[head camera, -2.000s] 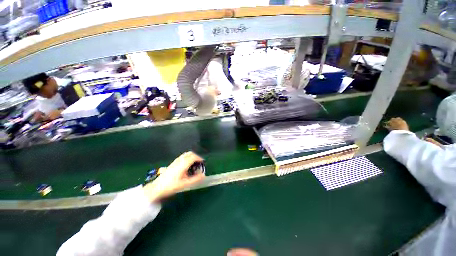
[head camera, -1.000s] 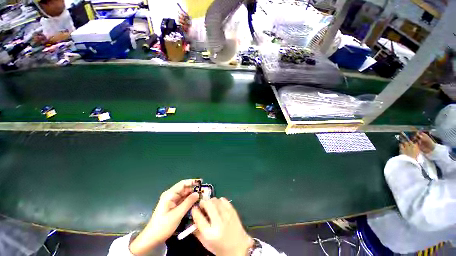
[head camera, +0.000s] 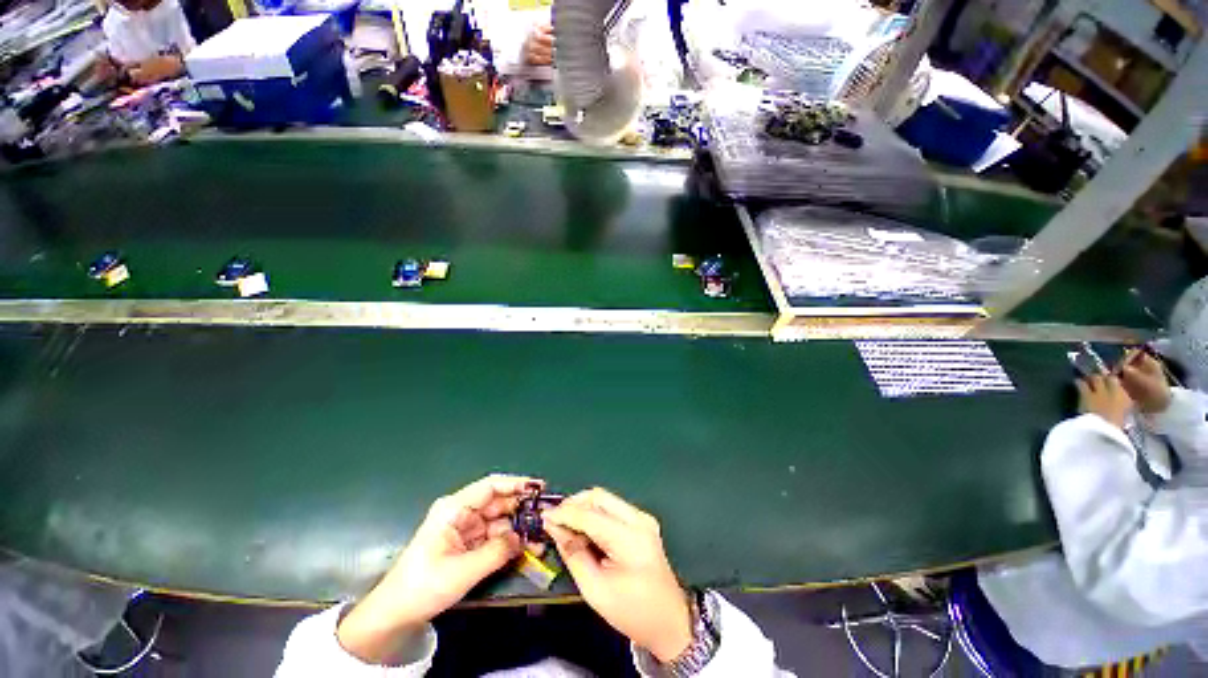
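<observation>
A small dark watch-like unit (head camera: 533,518) is held in the fingertips of both hands, low in the middle above the near edge of the worktop. A yellow and white battery cell (head camera: 535,570) hangs just below it, between the hands. My left hand (head camera: 457,550) grips the unit from the left. My right hand (head camera: 616,554) has its thumb and fingers on the unit's right side. Fingers hide part of the unit, and I cannot tell if the right hand also holds a thin tool.
A green worktop (head camera: 331,437) lies before me. Beyond the pale rail (head camera: 398,315), several units (head camera: 409,273) sit on the belt. A wrapped tray (head camera: 874,258) and a dotted sheet (head camera: 935,368) are at right. Another person's sleeve (head camera: 1106,490) is at far right.
The left hand came back from the belt to the front with a unit, and the right hand joined it. Since one second ago, the white stick no longer shows and the yellow cell shows below the unit.
</observation>
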